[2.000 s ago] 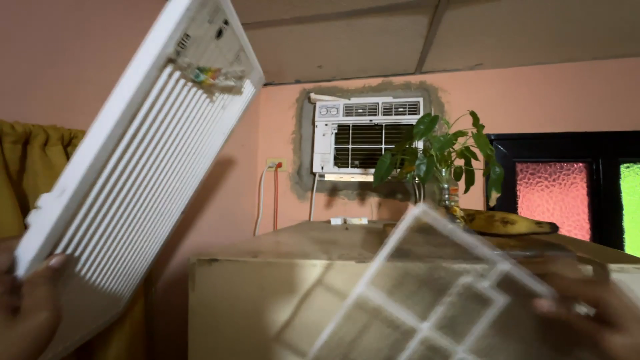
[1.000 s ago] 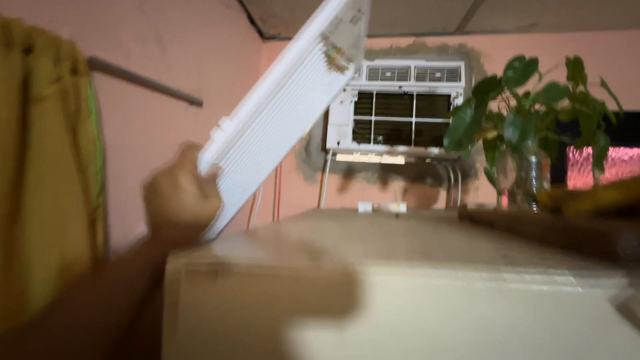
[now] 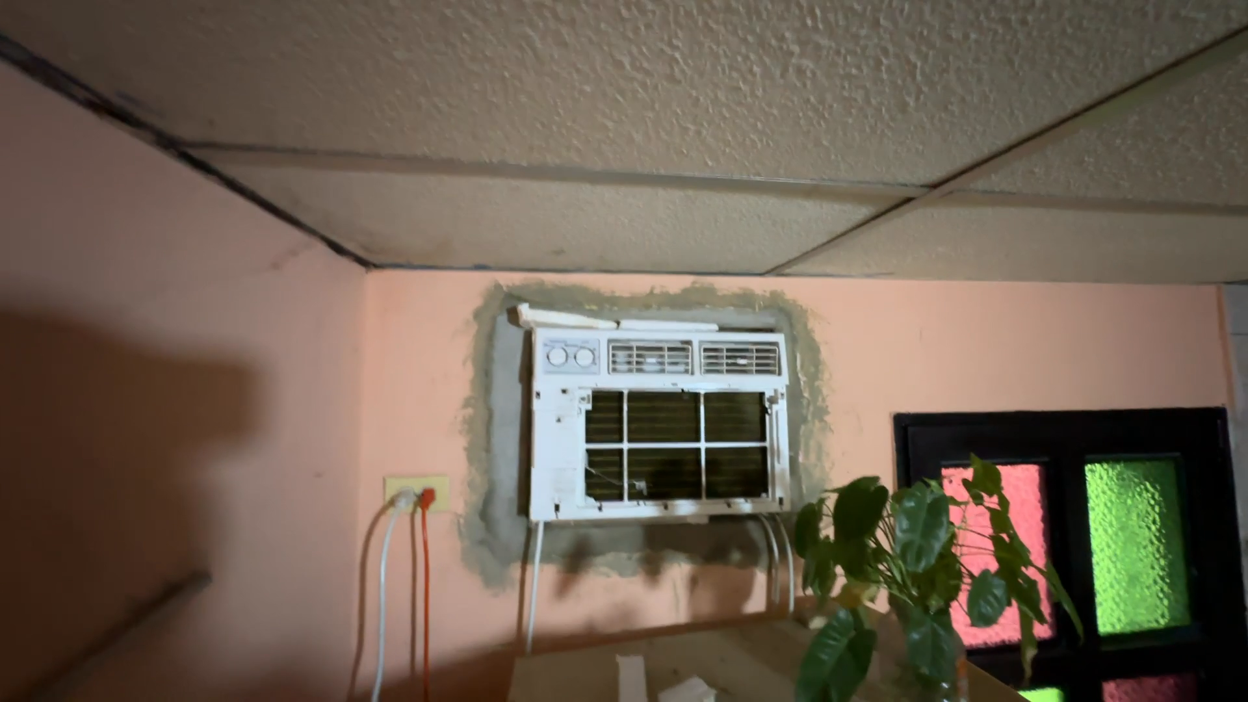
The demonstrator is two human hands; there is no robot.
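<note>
A white window air conditioner (image 3: pixel 658 424) is set in the wall, within a border of rough grey cement (image 3: pixel 487 439). Its front grille cover is off, so dark coil fins show behind a white grid. Two round knobs (image 3: pixel 570 357) sit at its upper left, beside two louvred vents (image 3: pixel 694 358). A folded white strip (image 3: pixel 614 319) lies along its top edge. Neither of my hands is in the frame, and the white louvred panel and the mesh filter frame are out of view too.
A leafy potted plant (image 3: pixel 921 546) stands at the lower right before a black-framed window (image 3: pixel 1065 546) with coloured panes. White and orange cords hang from a wall outlet (image 3: pixel 416 490). Small white pieces (image 3: pixel 632 678) lie on the brown surface (image 3: pixel 751 648) below. Ceiling panels (image 3: pixel 585 88) span above.
The view has tilted up. My left hand with the white louvred panel has left the frame; the filter frame and my right hand, seen two seconds ago, are also out of view.
</note>
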